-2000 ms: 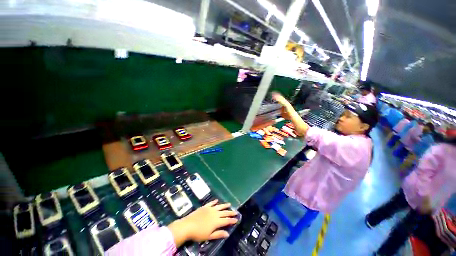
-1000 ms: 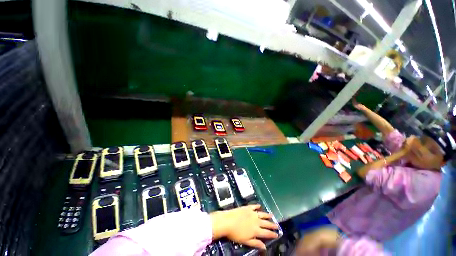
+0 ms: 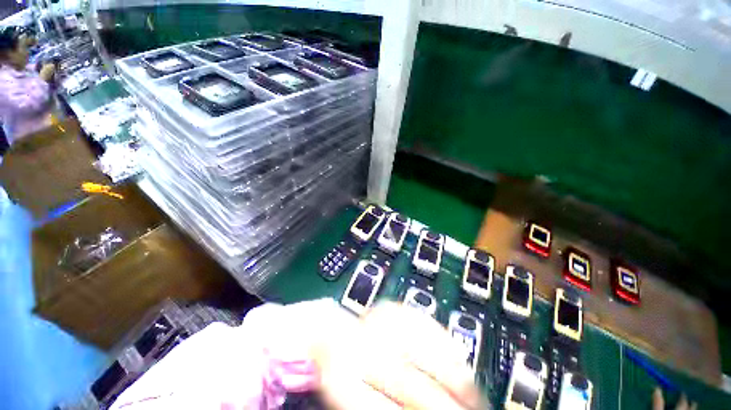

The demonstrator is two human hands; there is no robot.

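Several open flip phones [image 3: 517, 291] lie in two rows on the green bench, screens up and keypads towards me. My left hand [image 3: 393, 356] is large, blurred and overexposed, in front of the near row at the bottom centre. It hides some phones, and I cannot tell if it holds anything. Fingertips that look like my right hand [image 3: 672, 400] show at the bottom right edge, cut off by the frame. Three red-framed phones [image 3: 577, 268] lie on a brown board [image 3: 513, 215] at the back.
A tall stack of clear blister trays [image 3: 232, 172] with dark phones on top stands left of a pale post [image 3: 390, 104]. An open carton [image 3: 104, 264] is at the left, with trays of dark parts [image 3: 152, 336] below. A blue pen [image 3: 648, 368] lies at right. A person sits far left.
The view has swung left, bringing in the tray stack and carton; the neighbouring worker at right is out of view. My left hand has left the right end of the phone rows and is blurred nearer the camera.
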